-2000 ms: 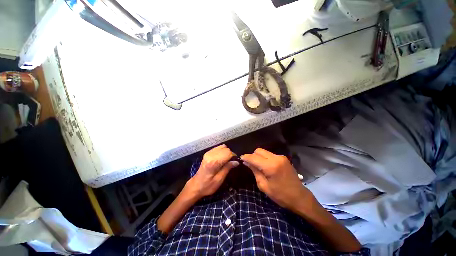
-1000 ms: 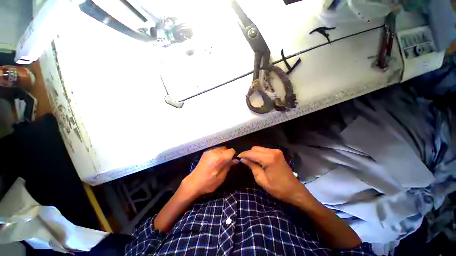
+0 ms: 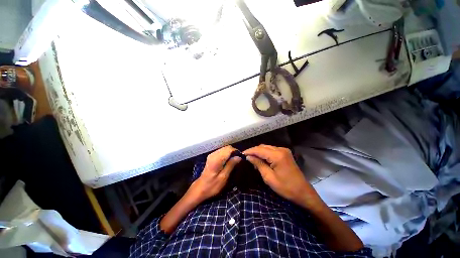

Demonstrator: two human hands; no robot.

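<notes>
A small dark fabric part (image 3: 239, 154) is pinched between the fingertips of both hands, just in front of the table edge. My left hand (image 3: 218, 169) holds it from the left with thumb and fingers. My right hand (image 3: 275, 169) holds it from the right, its fingertips close to the left ones. More dark cloth hangs below the hands, hard to tell from the shadow and the checked shirt. Any thread between the fingers is too fine to see.
On the white table (image 3: 126, 136) lie large shears (image 3: 267, 55), black snips (image 3: 297, 64), a small black hooked tool (image 3: 331, 35), a red-handled tool (image 3: 393, 50) and a compartment box (image 3: 426, 53). The sewing machine's needle area (image 3: 184, 34) is behind. Grey-blue cloth (image 3: 373, 171) lies heaped at right.
The hands stay together in nearly the same place. The left fingers have shifted slightly and more of the dark part shows between the fingertips. The view has moved a little, so table items appear farther right.
</notes>
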